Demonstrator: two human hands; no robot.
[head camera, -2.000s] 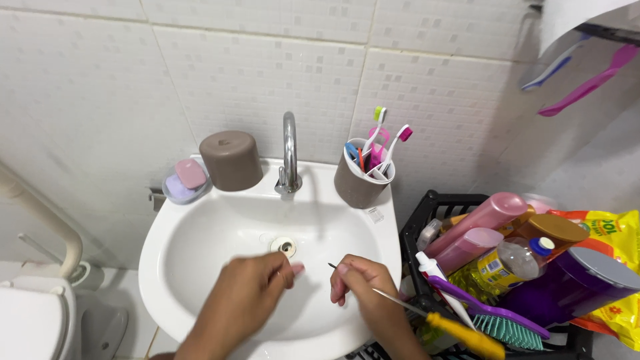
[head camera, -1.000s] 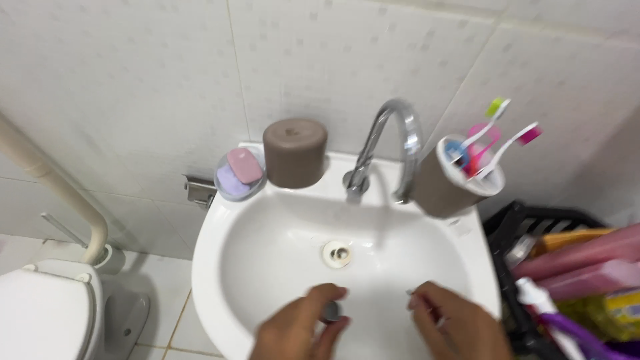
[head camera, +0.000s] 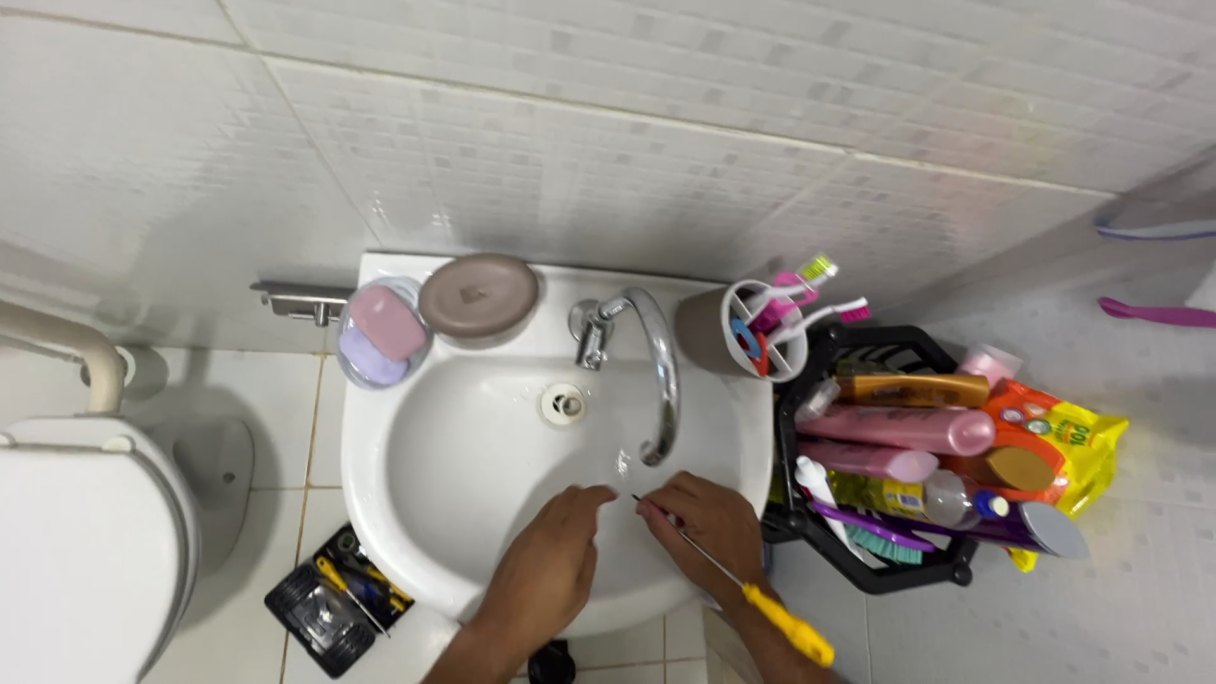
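A screwdriver with a yellow handle (head camera: 788, 622) lies in my right hand (head camera: 708, 532), its thin shaft running along the palm and its dark tip poking out past my fingertips. My left hand (head camera: 551, 556) is curled just left of that tip over the white sink basin (head camera: 475, 475); whether it holds something small cannot be seen. The two hands do not touch. Beyond them the curved chrome faucet (head camera: 662, 370) arches over the basin, and the drain (head camera: 566, 405) lies behind my left hand.
A soap dish with soap bars (head camera: 385, 328), an oval brown container (head camera: 480, 296) and a toothbrush holder (head camera: 708, 328) line the sink's back edge. A black basket of bottles (head camera: 855, 570) stands right. An open tool case (head camera: 318, 627) lies on the floor, near a toilet (head camera: 85, 560).
A small round dark piece showed at my left fingers one second ago and is not visible now. The view has shifted, bringing the tool case into sight.
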